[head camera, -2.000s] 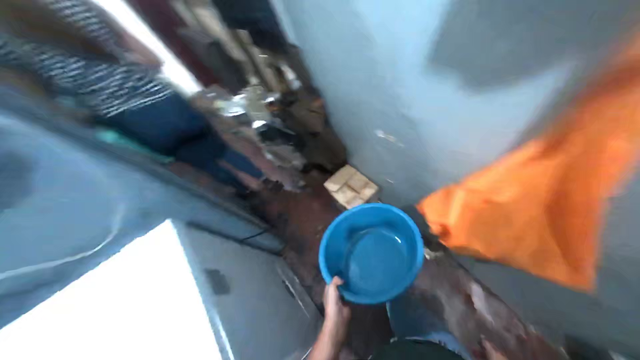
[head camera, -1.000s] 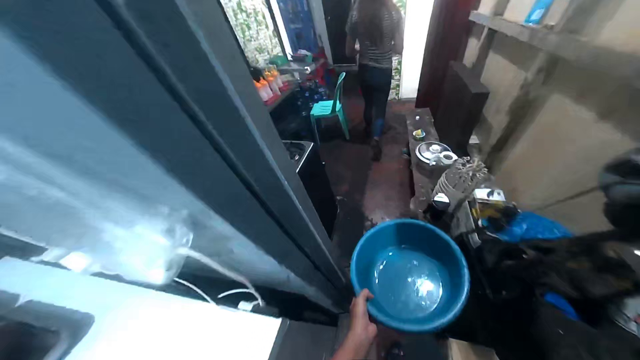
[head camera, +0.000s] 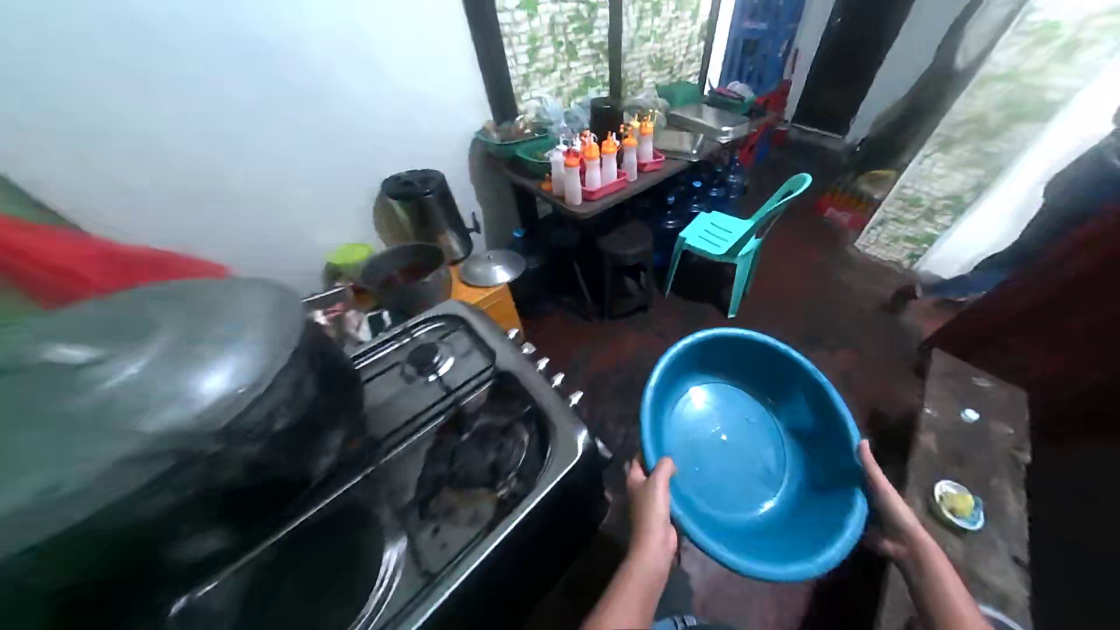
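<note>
A round blue plastic basin (head camera: 726, 446) is held out in front of me, tilted, with a few wet spots on its inner floor. My left hand (head camera: 652, 507) grips its rim at the lower left, thumb over the edge. On the opposite side my right hand (head camera: 892, 507) holds the rim, its fingers partly hidden behind the wall. Left of the basin stands a gas stove (head camera: 490, 455) with a stained, dark top. A large lidded metal pot (head camera: 175, 359) sits on the stove's far left side.
A turquoise plastic chair (head camera: 722, 234) stands ahead on the dark red floor. Behind it, a table (head camera: 604, 203) holds squeeze bottles (head camera: 591, 164) and trays. A wooden bench (head camera: 980, 437) with a small dish (head camera: 958, 505) runs along the right. At the right edge, a person (head camera: 1041, 227) is partly visible.
The view has swung to the stove and dining area. My right hand now holds the basin's right side; one second ago only my left hand showed on the rim.
</note>
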